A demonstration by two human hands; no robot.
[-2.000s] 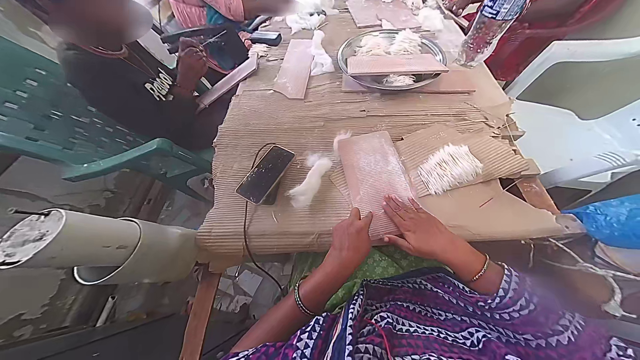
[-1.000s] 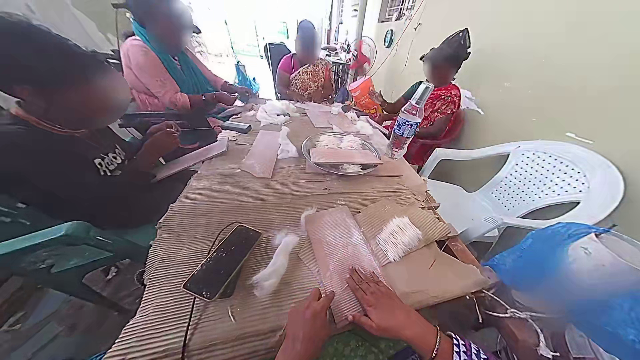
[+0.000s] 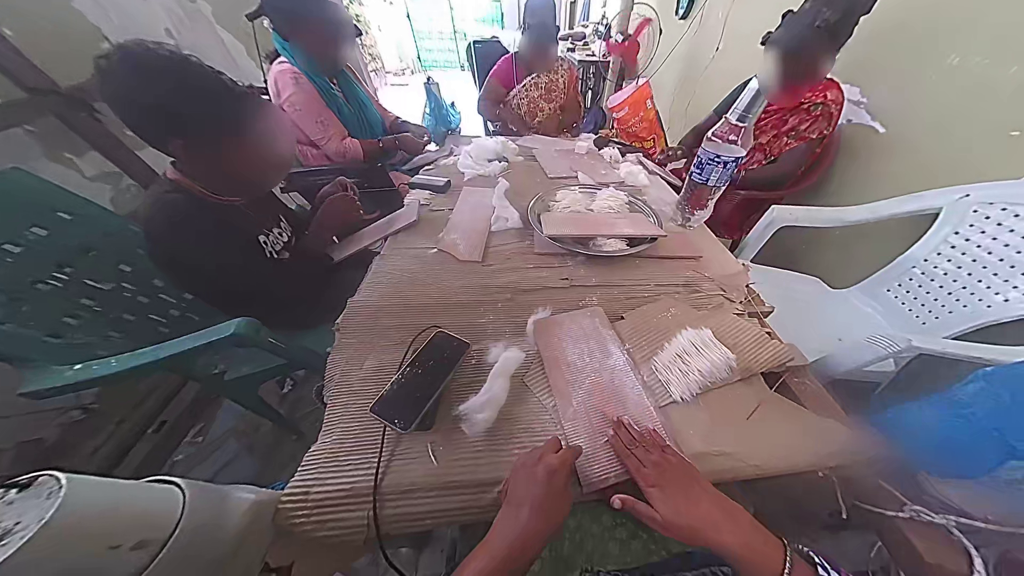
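Observation:
A ridged, pale pinkish board [image 3: 596, 384] lies on corrugated cardboard in front of me. My left hand [image 3: 542, 482] has its fingers curled at the board's lower left edge; whether it grips the edge or anything else is hidden. Flat on the board's lower right part rests my right hand [image 3: 652, 472], palm down, fingers stretched forward. Right of the board, a pile of thin white cotton wicks [image 3: 693, 362] sits on a cardboard piece [image 3: 748, 346]. To the left lies a tuft of white cotton [image 3: 490, 394], with a smartphone [image 3: 420, 380] on a cable beyond it.
Farther up the table, a steel plate [image 3: 538, 210] holds white wicks and another board [image 3: 600, 225]. A plastic bottle [image 3: 716, 168] stands right of it. Several people sit around the table. A white plastic chair [image 3: 864, 296] is at the right, a green one [image 3: 144, 360] at the left.
The view has tilted up, bringing more of the people around the table into sight. Both my hands stay at the lower end of the board.

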